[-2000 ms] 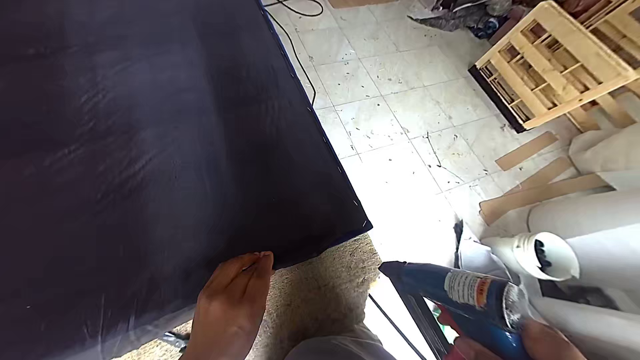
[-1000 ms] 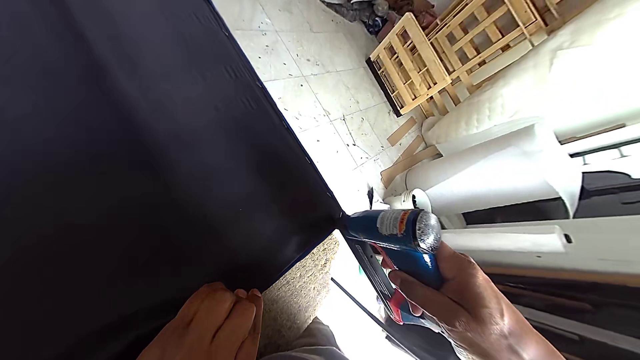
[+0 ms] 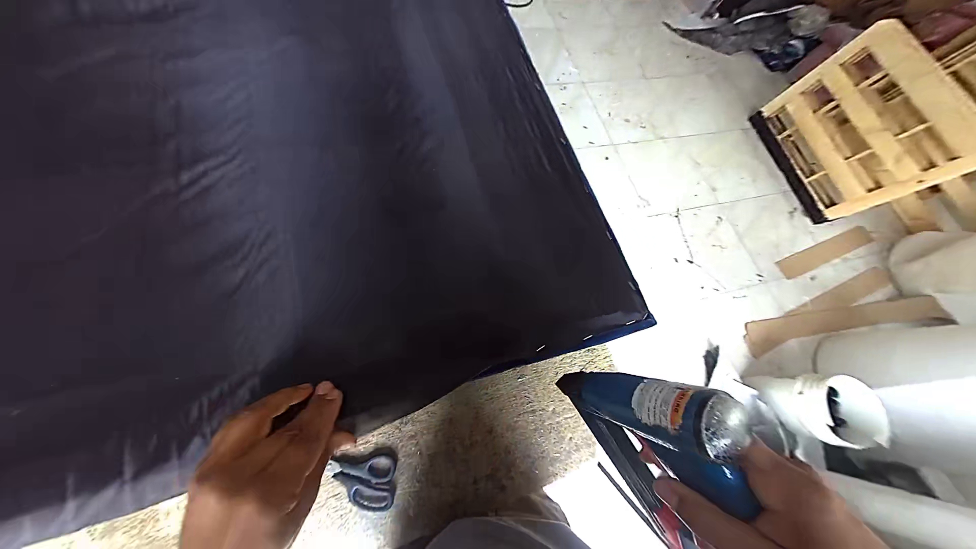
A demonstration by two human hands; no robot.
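Black fabric (image 3: 366,229) covers a large flat piece, with staples along its right edge and near its corner. My left hand (image 3: 267,457) pinches the fabric's near edge between thumb and fingers. My right hand (image 3: 762,503) grips a blue pneumatic staple gun (image 3: 648,412); its dark nose points left, just below the stapled corner and apart from the fabric. Scissors with dark handles (image 3: 370,479) lie on the worn board surface (image 3: 488,435) beside my left hand, their blades partly hidden.
Wooden slatted frames (image 3: 877,130) stand on the tiled floor (image 3: 671,168) at the upper right. Wood strips (image 3: 846,320) lie below them. White rolls (image 3: 907,358) and an open white container (image 3: 858,412) are at the right. Crumpled material (image 3: 732,30) lies at the top.
The staple gun was at the fabric's corner one second ago and is now below it, apart from the fabric. Near my left hand, the scissors have come into sight. The view has shifted.
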